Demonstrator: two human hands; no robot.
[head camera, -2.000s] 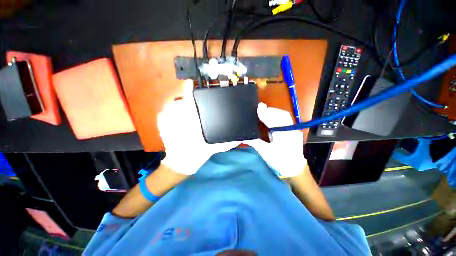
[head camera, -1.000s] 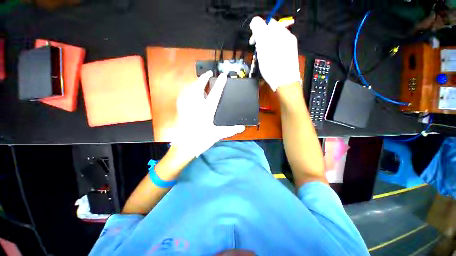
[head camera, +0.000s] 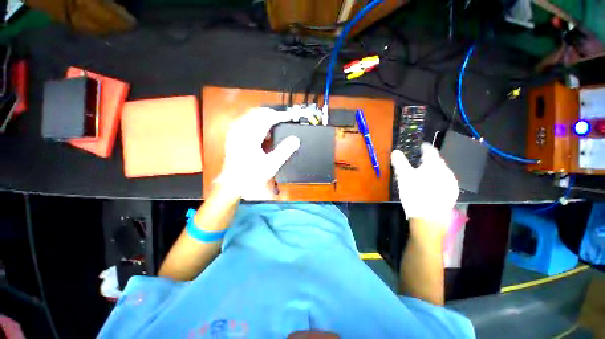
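Note:
A black set-top box (head camera: 306, 155) lies on the orange-brown work mat (head camera: 229, 99), its far edge against the silvery-white plug cluster of the test connector fixture (head camera: 341, 118). The blue network cable (head camera: 335, 56) runs down to that cluster. My left hand (head camera: 251, 153), white-gloved, lies at the box's left side, thumb on its top and fingers near the plugs. My right hand (head camera: 426, 182), white-gloved, is over the near end of the remote control (head camera: 412, 126); whether the fingers grip it is unclear.
A blue marker pen (head camera: 367, 142) lies on the mat's right side. Another black box (head camera: 463, 159) lies right of the remote. On the left are a salmon-red pad (head camera: 161, 137) and a dark box (head camera: 65, 109) on another pad. AV plugs (head camera: 361, 66) lie beyond the mat. The test switch box (head camera: 545, 126) shows a blue light.
My right hand has left the blue cable near the plugs and moved right to the remote. The cable now reaches the plug cluster. My left hand stays at the box. The view has shifted.

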